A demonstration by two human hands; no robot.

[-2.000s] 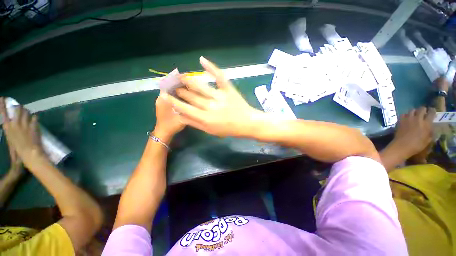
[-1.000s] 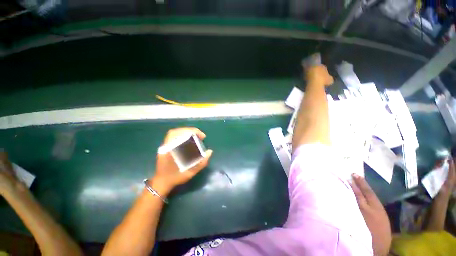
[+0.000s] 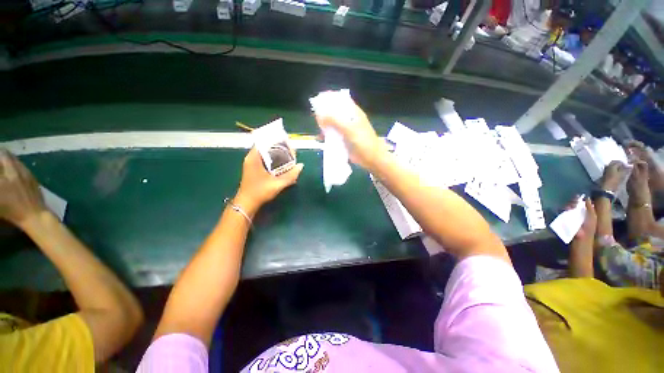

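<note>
My left hand (image 3: pixel 263 176) grips an open white carton (image 3: pixel 269 134) over the green worktop. Its grey-brown inside faces me and a flap is raised. My right hand (image 3: pixel 353 131) is just to the right, closed on a white, soft-edged item (image 3: pixel 336 167) that sticks out above and hangs below the fingers. I cannot tell if it is a bagged product or paper. The two hands are apart. A spread pile of white papers or cartons (image 3: pixel 451 162) lies to the right, partly behind my right forearm.
A pale strip (image 3: pixel 138 140) edges the green worktop (image 3: pixel 182 218). A thin yellow strip (image 3: pixel 244 126) lies behind the carton. A dark belt (image 3: pixel 182 84) runs beyond, crossed by a slanting post (image 3: pixel 575 69) at right. People's arms work on both sides.
My right hand has come back left from the belt beyond the pile and now holds the white item near the carton. My left hand still holds the open carton, with a flap now showing raised.
</note>
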